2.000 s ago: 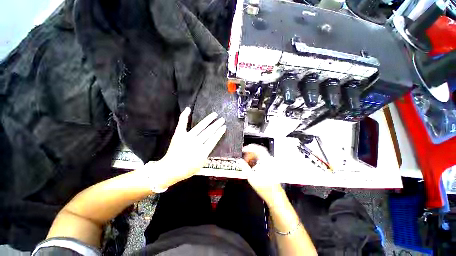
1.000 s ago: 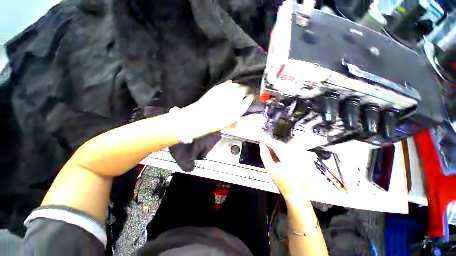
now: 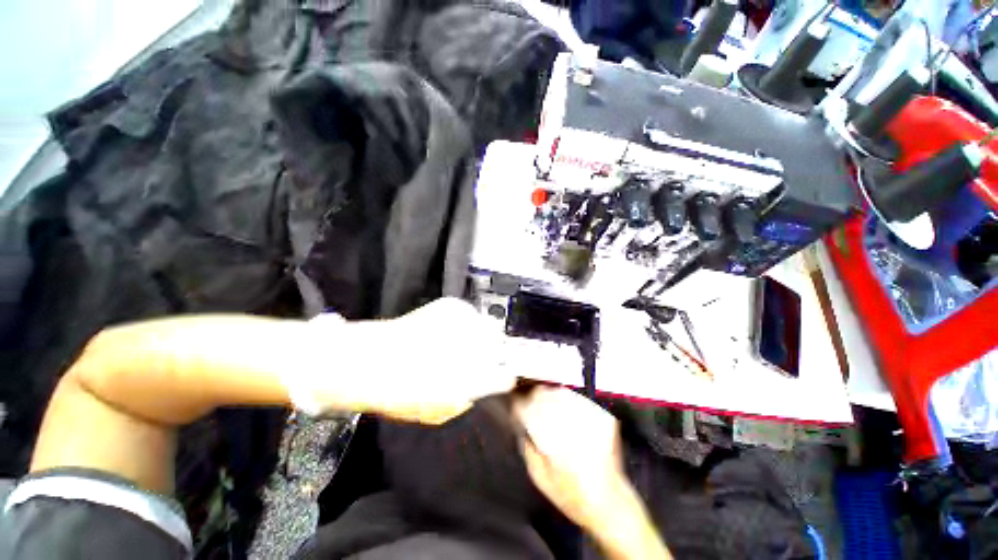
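Observation:
My left hand [image 3: 438, 361] is over the table's front edge, overexposed, with its fingers on a dark garment panel [image 3: 454, 448] that hangs over my lap. My right hand [image 3: 575, 443] is just below the edge, slightly blurred, pinching the same panel close to my left fingertips. The overlock machine [image 3: 700, 148] stands beyond, with no cloth visible at its needle area [image 3: 569, 224]. A large crumpled dark heap of cloth [image 3: 197, 197] lies left of the machine.
A black rectangular opening [image 3: 553, 317] shows in the table near its front edge. Snips [image 3: 657, 312], an orange-tipped tool [image 3: 689, 361] and a smartphone [image 3: 778, 326] lie right of it. A red plastic frame [image 3: 908, 350], black thread cones [image 3: 793, 66] and a blue crate [image 3: 865, 509] are at the right.
Both hands have moved from the needle area down to the table's front edge. The panel is now over my lap. The white surface left of the needle is uncovered.

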